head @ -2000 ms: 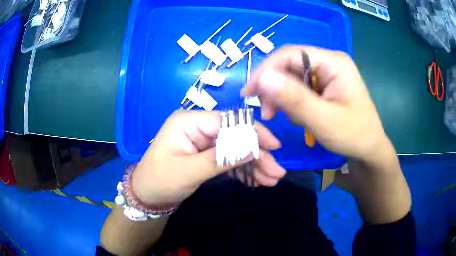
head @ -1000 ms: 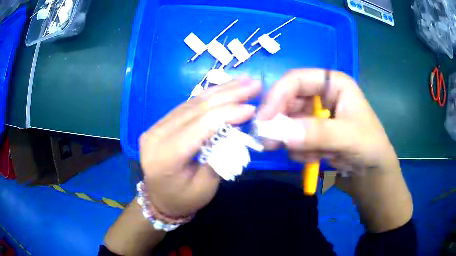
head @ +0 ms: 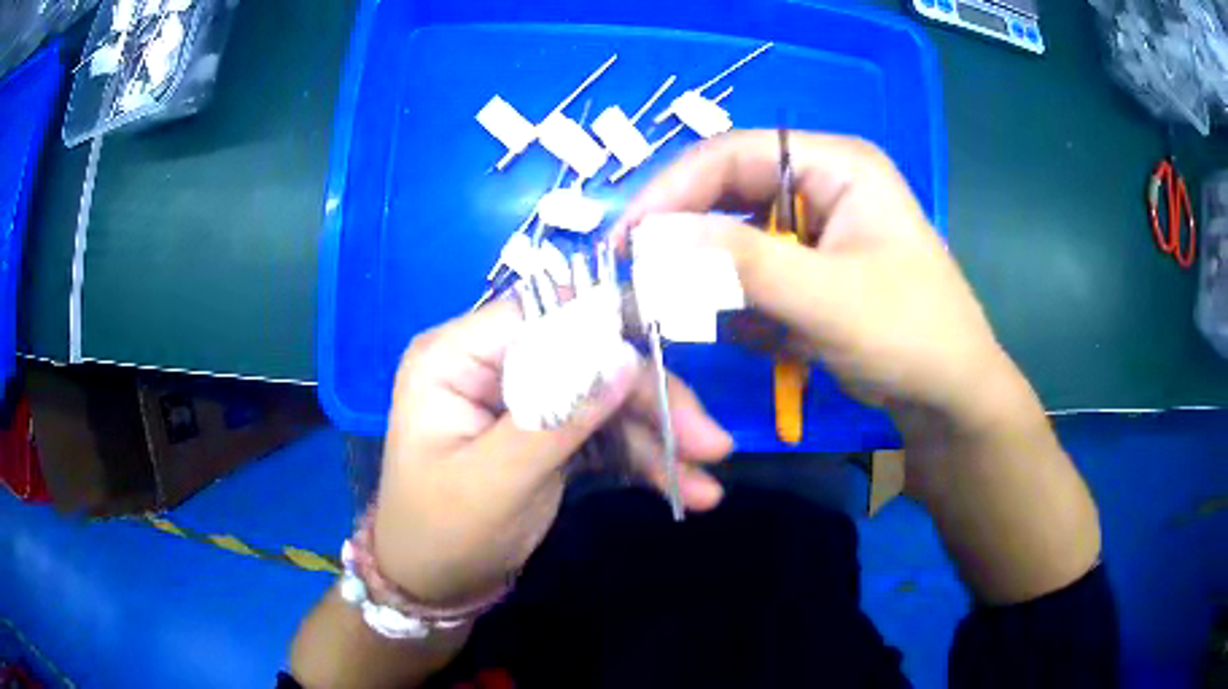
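My left hand (head: pixel 471 431) holds a fanned bundle of labelled rods (head: pixel 559 364), white flags overlapping and rod ends pointing up. My right hand (head: pixel 835 256) pinches a labelled rod (head: pixel 684 276) by its white flags, close beside the bundle; its thin shank points down. The flags look like more than one, but the rod count cannot be told. The orange-handled tool (head: pixel 789 390) is also kept in my right hand, dark end up. Several labelled rods (head: pixel 568 141) lie in the blue tray (head: pixel 445 390), some partly hidden behind my hands.
A clear tub of white-tagged parts (head: pixel 148 61) stands at upper left, beside a second blue tray (head: pixel 30 175). A digital scale (head: pixel 990 16) is at the upper right. Orange-red scissors (head: pixel 1170 213) and clear plastic bags (head: pixel 1172 54) are at the right. Cardboard boxes (head: pixel 216 438) are below the bench.
My left hand has turned back from its tilt, with the bundle's rod ends now upright. My right hand has moved up and left, and the labelled rod's flags and shank now show clearly.
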